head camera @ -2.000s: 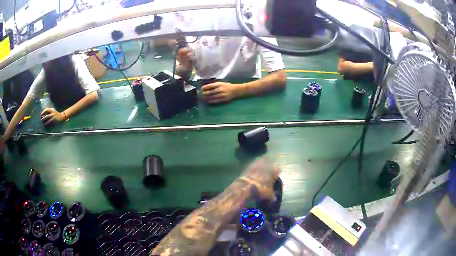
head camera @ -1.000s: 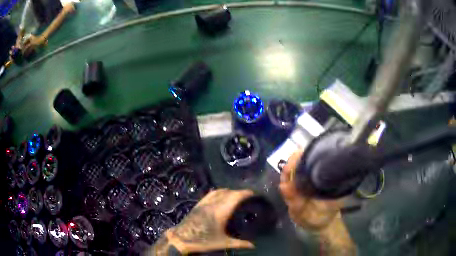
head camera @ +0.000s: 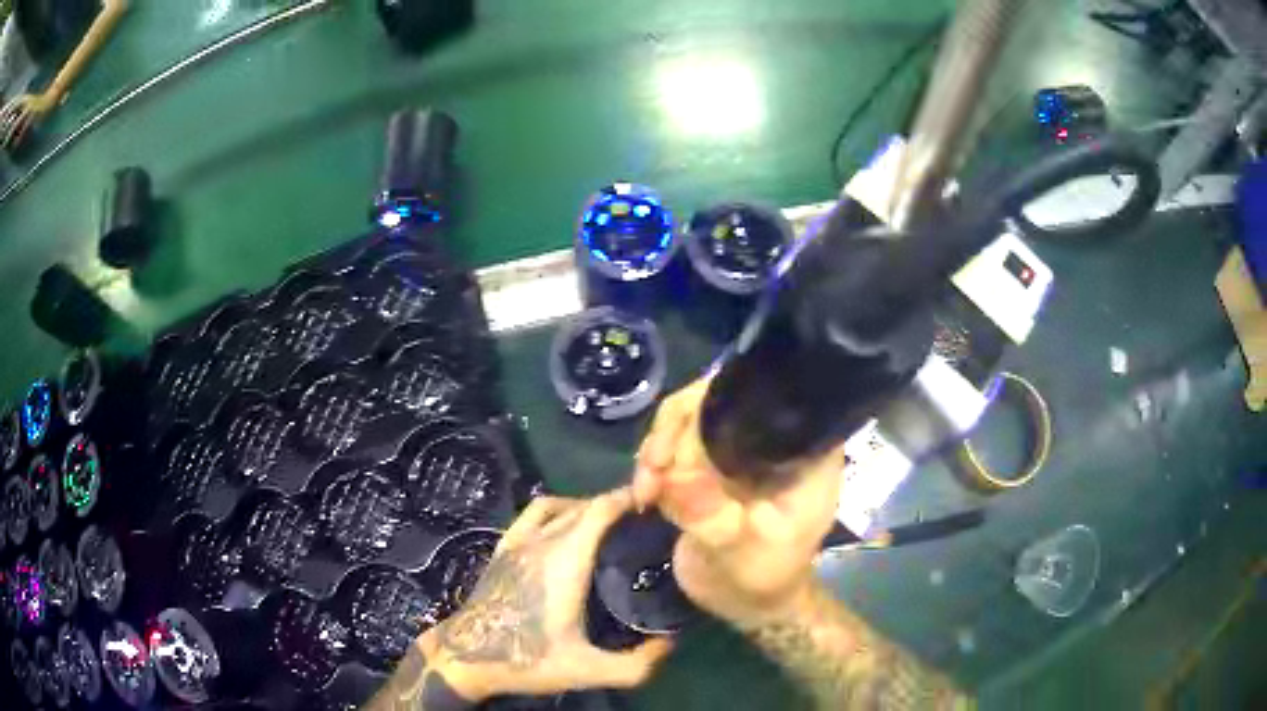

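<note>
My left hand (head camera: 535, 597) grips a black cylindrical housing (head camera: 643, 581) at bottom centre, its plain end facing up. My right hand (head camera: 743, 535) is closed around the thick black body of a powered screwdriver (head camera: 820, 354), slanted over the housing. The screwdriver's tip is hidden by the right hand, so contact with a screw cannot be seen. Beyond my hands stand a unit glowing blue (head camera: 627, 233) and two unlit clear-faced units, one to its right (head camera: 739, 246) and one nearer me (head camera: 609, 364).
A black blister tray (head camera: 341, 445) lies left, with rows of clear-faced units (head camera: 100, 567) farther left. Black cylinders lie on the green belt (head camera: 556, 125). The screw feeder (head camera: 1003, 285) is partly behind the screwdriver. A yellow ring (head camera: 1045, 433) and clear cup (head camera: 1056, 570) lie right.
The screwdriver and right hand have moved left and down over the housing, and both hands are now together. The view has shifted right. The cylinder lit at one end has moved left on the belt.
</note>
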